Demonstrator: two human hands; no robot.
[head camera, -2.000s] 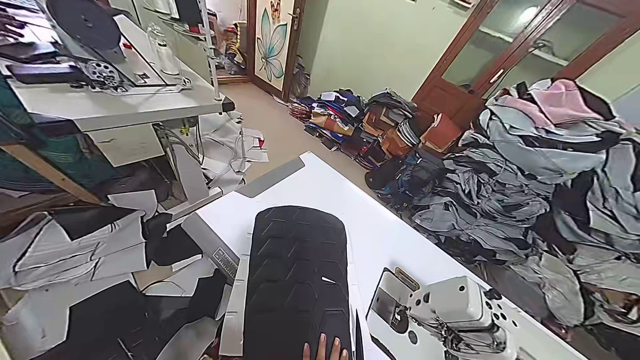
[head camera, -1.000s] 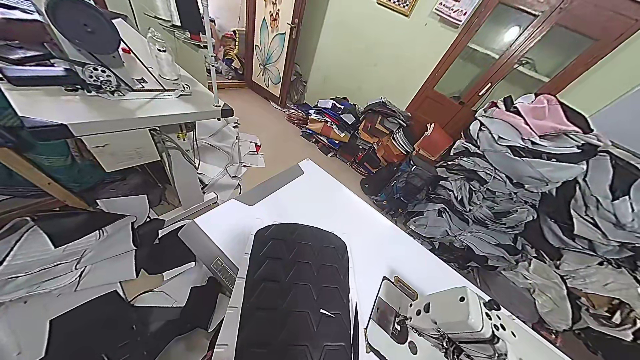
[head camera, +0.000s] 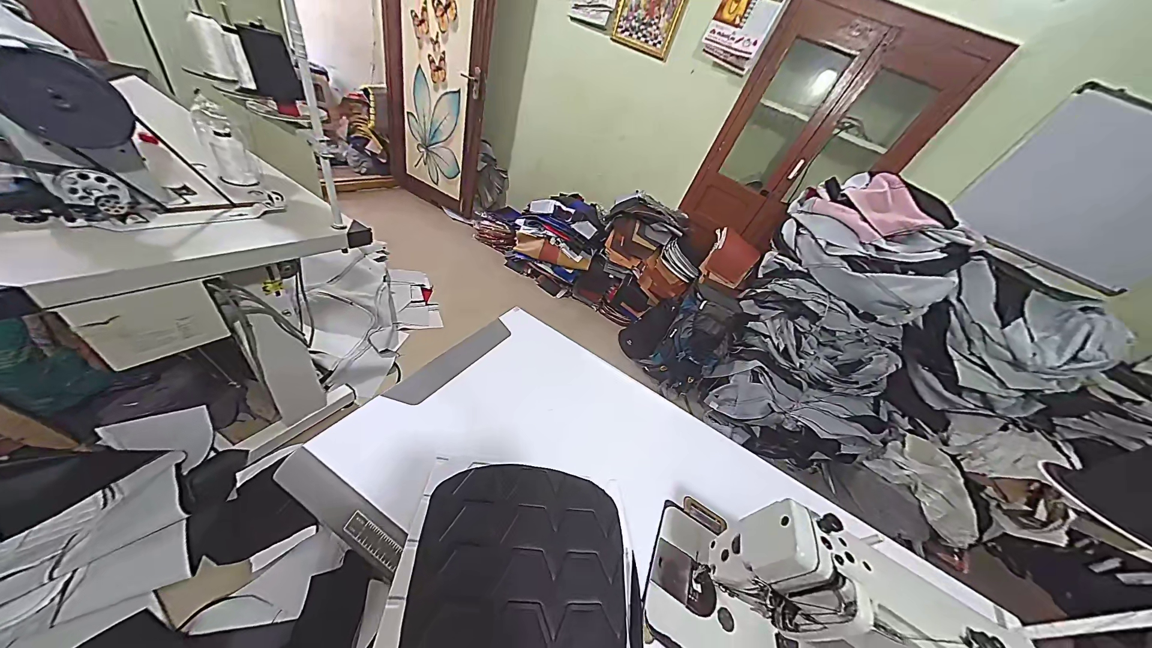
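Neither of my hands shows in the head view. A black panel with stitched zigzag lines and a rounded far end (head camera: 526, 558) lies on the white sewing table (head camera: 504, 405), over a pale layer whose edges show at its sides. Its near end runs out of the frame at the bottom. Just right of it stands a white sewing machine (head camera: 783, 549) with its metal plate facing the panel.
Cut black and white fabric pieces (head camera: 99, 540) are heaped at the left. A second sewing table (head camera: 180, 256) with a machine stands at the upper left. Piled grey and black fabric (head camera: 810, 342) fills the right side, near stacked folded materials (head camera: 576, 243) and a wooden cabinet (head camera: 810, 117).
Fingers rested on the near part of the black panel two seconds ago; they are out of view now. The view has tilted upward, showing more wall.
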